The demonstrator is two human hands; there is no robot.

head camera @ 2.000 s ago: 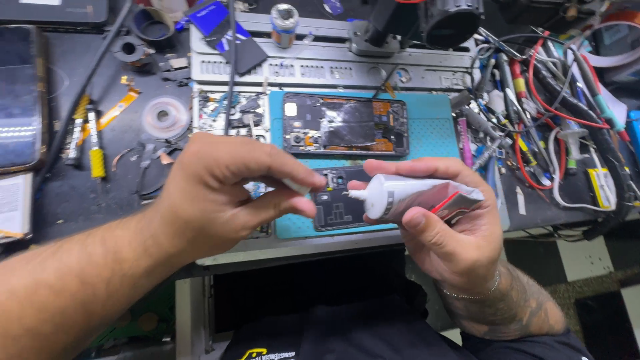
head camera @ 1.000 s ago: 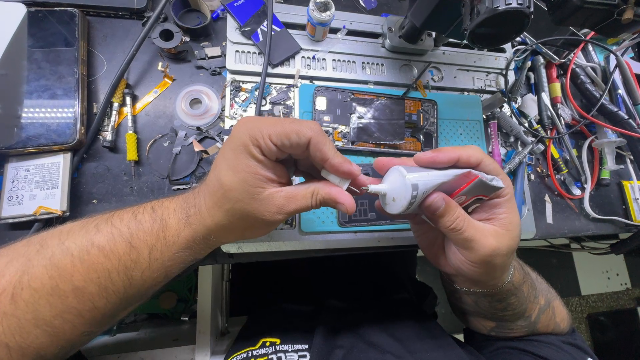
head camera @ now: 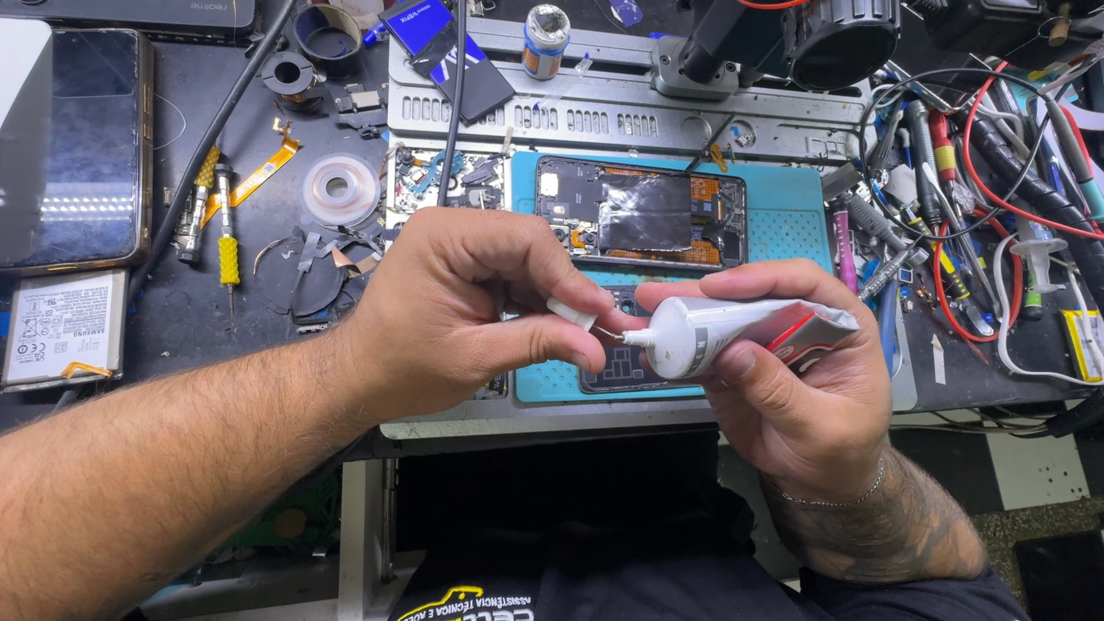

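Note:
My left hand (head camera: 483,310) pinches a small white cap (head camera: 571,314) with a thin metal pin between thumb and fingers. The pin's end meets the nozzle of a white and red squeeze tube (head camera: 716,336), which my right hand (head camera: 793,371) holds on its side, nozzle pointing left. Behind the hands, an opened smartphone (head camera: 642,211) with its inner parts showing lies on a teal silicone mat (head camera: 785,207). Partly hidden below the tube and fingers is a dark phone panel (head camera: 625,366) on the same mat.
Screwdrivers (head camera: 226,233), a tape spool (head camera: 341,190) and a flex cable (head camera: 263,177) lie left, near another phone (head camera: 73,147) and a loose battery (head camera: 65,328). Tangled leads and tools (head camera: 957,198) fill the right. A small jar (head camera: 545,41) stands on the metal work station (head camera: 604,121).
Two seconds ago the cap was apart from the nozzle; my left hand has brought it close, so the pin now meets the nozzle tip. My right hand still holds the tube.

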